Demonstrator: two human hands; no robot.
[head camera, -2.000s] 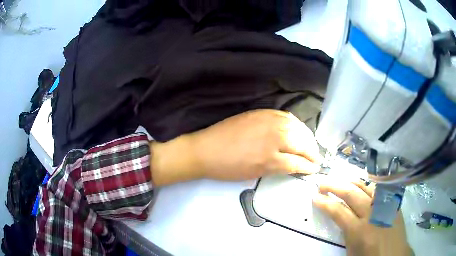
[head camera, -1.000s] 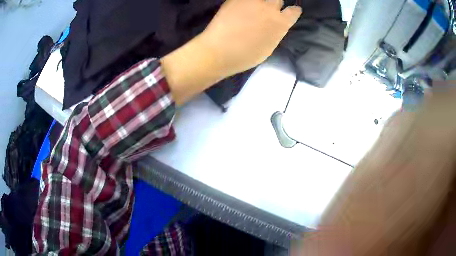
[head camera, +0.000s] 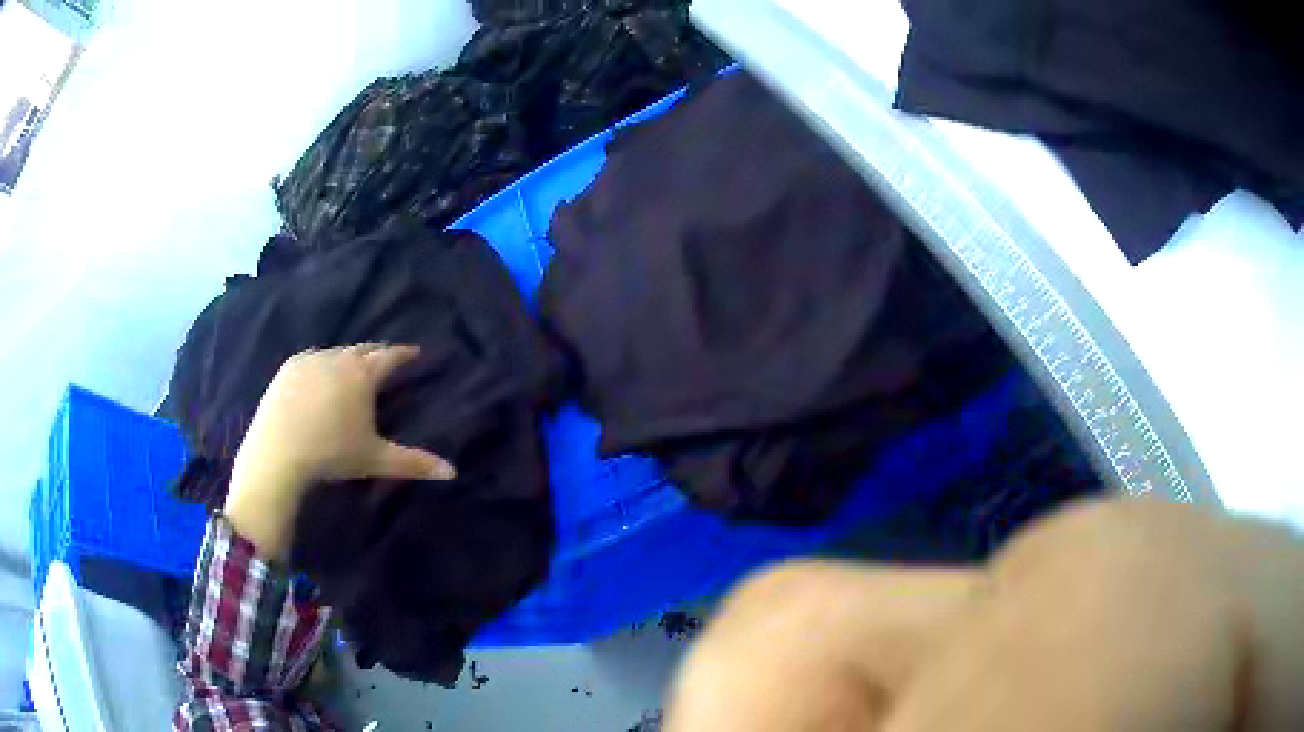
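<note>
My left hand (head camera: 332, 429) lies on a pile of dark cloth pieces (head camera: 465, 501) at the left, thumb and fingers apart. The pile hangs over the edge of a blue crate (head camera: 579, 479). A second dark pile (head camera: 729, 272) lies in the crate, closer to the table. A large, blurred bare shape at the lower right looks like my right hand (head camera: 987, 629), close to the camera and cut off by the edge; its fingers cannot be made out.
The white table's ruler edge (head camera: 1051, 308) curves down the right side. Dark cloth (head camera: 1101, 107) lies on the table at the top right. Dark checked fabric (head camera: 415, 150) is heaped behind the crate. Another blue crate (head camera: 129, 479) stands at the far left, beside a pale rounded edge (head camera: 86, 658).
The view has turned left, from the sewing machine to the crates. My left hand has left the cloth on the table and is now on the crate's left pile.
</note>
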